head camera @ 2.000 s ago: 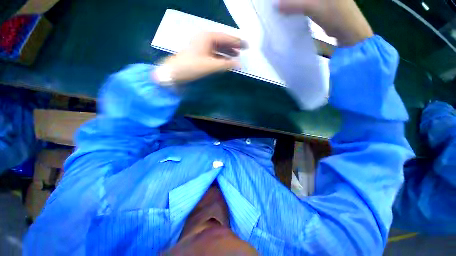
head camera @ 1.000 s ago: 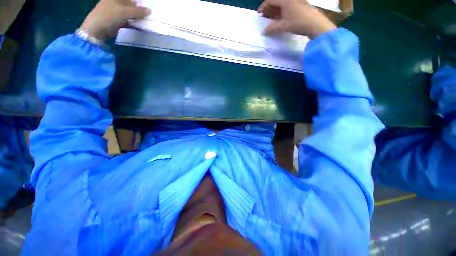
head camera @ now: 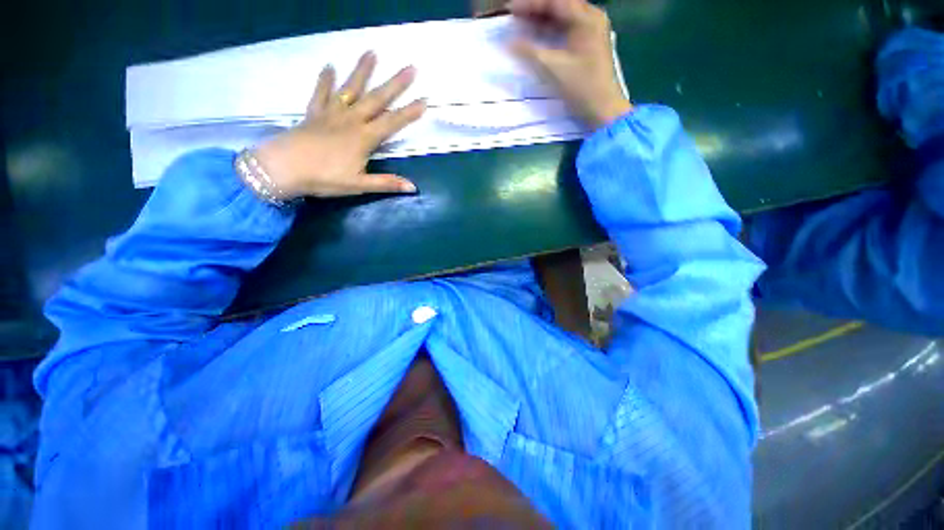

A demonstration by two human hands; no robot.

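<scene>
Long white sheets [head camera: 228,88] lie overlapping across the dark-green surface, with thin dark lines along their lower part. My left hand [head camera: 347,140] rests on them palm down with its fingers spread and holds nothing. A ring and bracelets show on it. My right hand [head camera: 569,52] is over the right end of the sheets, near the top edge of the picture. Its fingers are bent and blurred, and I cannot tell if they pinch the sheet.
The glossy green surface [head camera: 466,223] has its near edge just in front of my body. A person's blue sleeve [head camera: 916,93] is at the far right. Below the edge, right of centre, a pale item [head camera: 606,285] shows beside grey floor with a yellow line.
The sheets now lie further left and tilt the other way. My left hand has gone from gripping their left end to lying flat on them. My right hand has moved slightly left.
</scene>
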